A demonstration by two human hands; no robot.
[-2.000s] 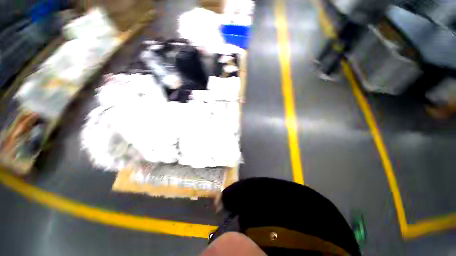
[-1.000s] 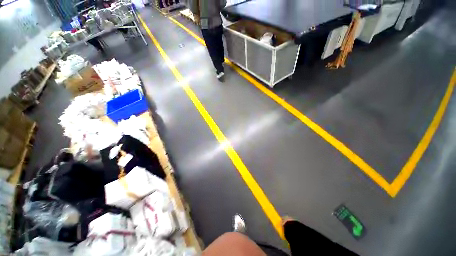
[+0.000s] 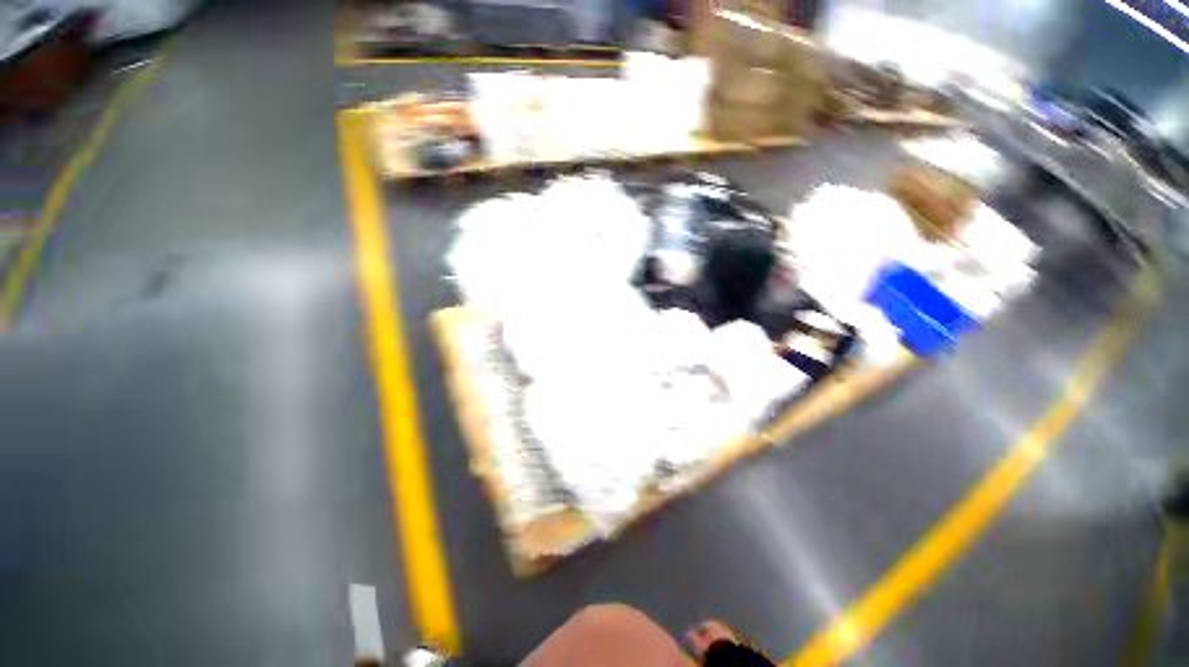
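Observation:
A small pale strip that looks like the paper sheet [image 3: 366,622] stands at the bottom edge, left of centre. Only a sliver of my left hand [image 3: 370,662] shows at its lower end, apparently gripping it; the rest is cut off. My right hand [image 3: 711,636] is small and blurred at the bottom edge, right of centre, below a pallet corner and beside a black sleeve; its fingers are unclear. Ahead lies a wooden pallet [image 3: 528,537] heaped with white bundles [image 3: 587,378] and black wrapped items [image 3: 741,267]. Neither hand touches the load.
A blue crate [image 3: 921,309] and a brown carton [image 3: 932,199] sit on the load's far right. Another pallet with white goods [image 3: 574,115] and a tall brown carton [image 3: 763,78] stands behind. Yellow lines [image 3: 391,352] mark the grey floor on both sides. A shoe tip shows at the bottom.
The view has swung left, so the loaded pallet now lies across the middle. The worker and black-topped table are out of view. The pale strip has appeared at the lower left.

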